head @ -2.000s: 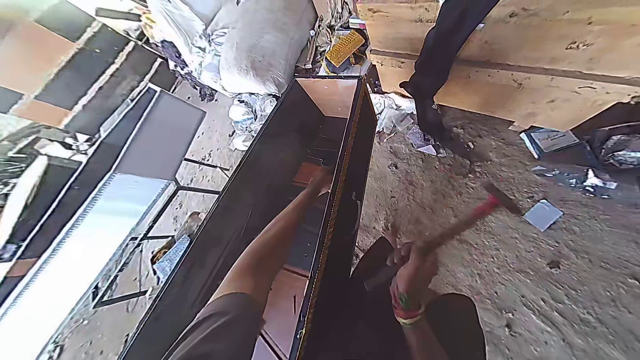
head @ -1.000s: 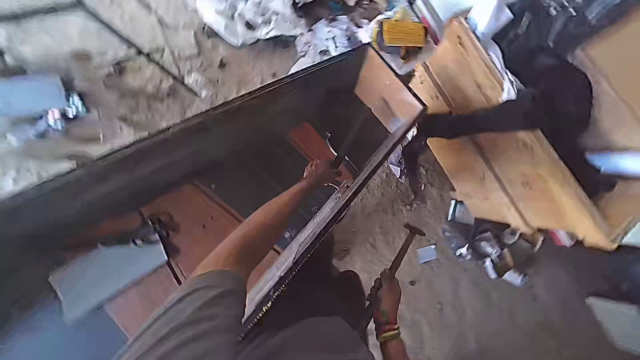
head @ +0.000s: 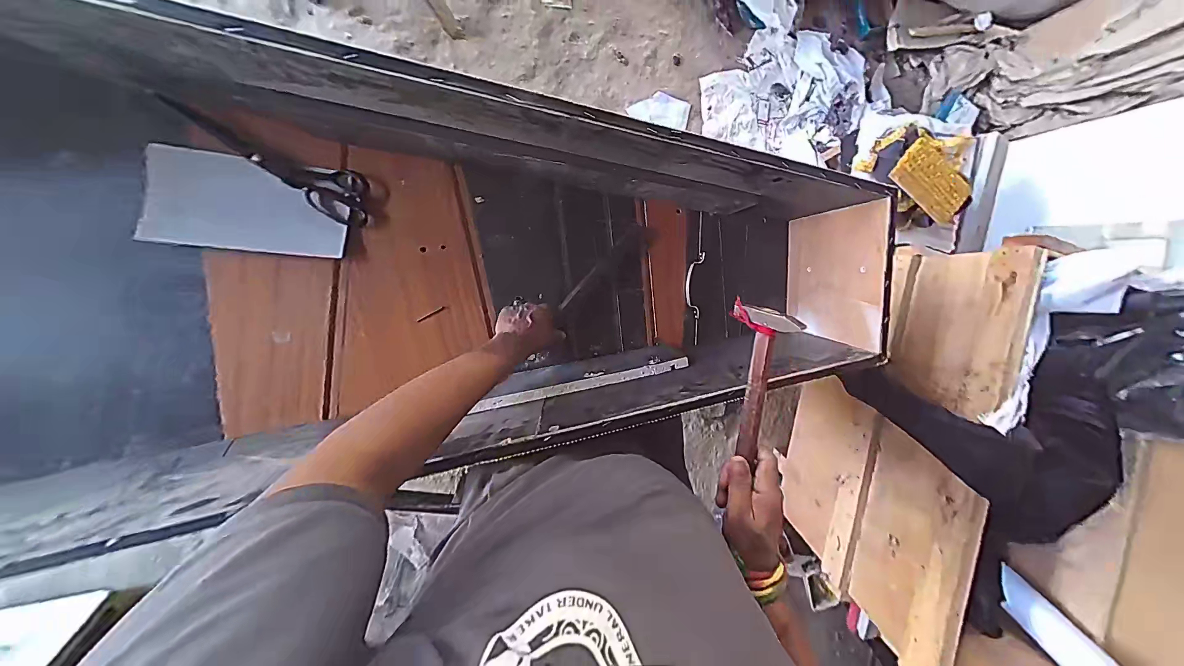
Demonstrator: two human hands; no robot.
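Note:
A long black wooden box (head: 592,393) with wood-brown panels inside lies open across the view. My left hand (head: 529,328) is down inside it, fingers bent around small shiny bits that look like nails, with a dark bar (head: 601,268) slanting up right beside the hand; whether I grip the bar is unclear. Outside the near wall, my right hand (head: 754,509) holds a hammer (head: 757,388) by its wooden handle, head up, a red strip tied below the head. Black-handled scissors (head: 338,192) lie partly on a grey sheet (head: 236,199) in the box, to the left.
Crumpled plastic and paper (head: 786,92) lie on the dirt floor beyond the box. A yellow block (head: 932,178) is near its far right corner. Wooden boards (head: 897,518) stand at the right, where another person's dark-clothed leg (head: 943,444) reaches toward the box.
The view has swung and moved closer over the box. My left hand was farther toward the box's end panel and is now nearer its middle. The hammer stays in my right hand.

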